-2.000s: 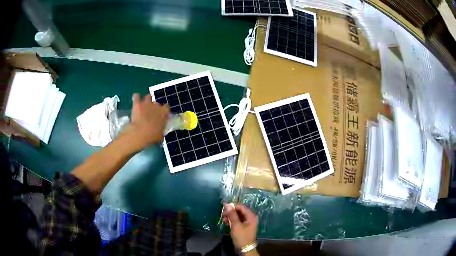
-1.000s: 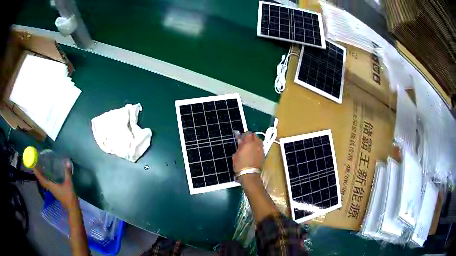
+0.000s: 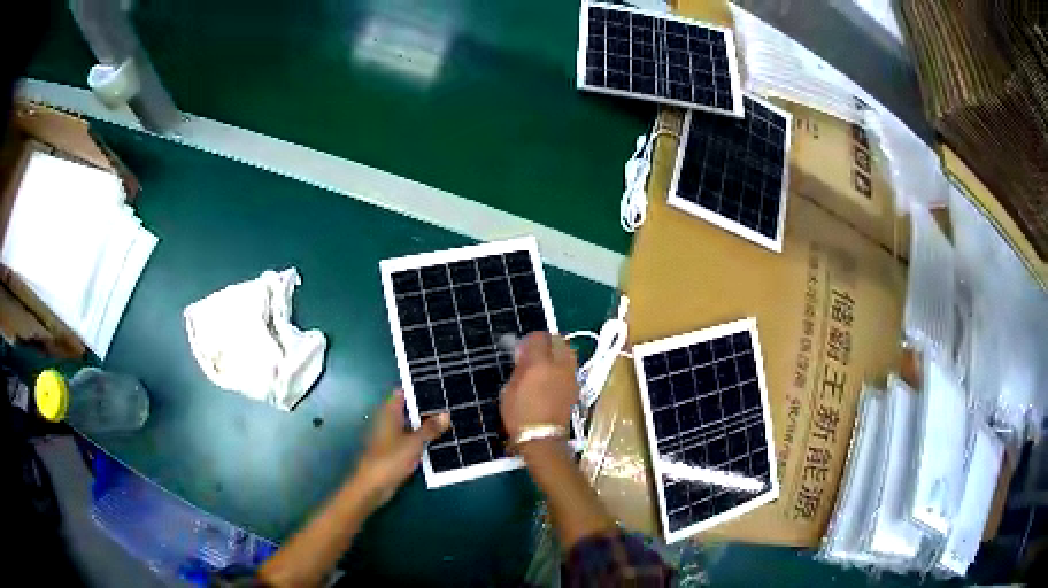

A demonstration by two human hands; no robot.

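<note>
A solar panel (image 3: 477,310) lies face up on the green bench, its white cable (image 3: 600,365) coiled at its right side. My left hand (image 3: 402,442) grips its lower left edge, thumb on the face. My right hand (image 3: 540,391) is over the panel's right half, fingers closed on a small pale thing pressed to its face; what it is cannot be told. A crumpled white cloth (image 3: 255,341) lies to the left. A clear bottle (image 3: 109,400) with a yellow cap is at the bench's left edge.
Another panel (image 3: 707,425) lies on flattened brown cardboard (image 3: 804,310) at the right. Two overlapping panels (image 3: 659,57) are at the back. Packed white panels (image 3: 931,459) are piled at far right. An open carton (image 3: 113,161) with white sheets is at left. Blue basket (image 3: 149,517) is below the bench.
The bottle was over the panel in my left hand, then moved left and was let go at the bench edge. My left hand has come back to the panel; my right hand has moved onto its face.
</note>
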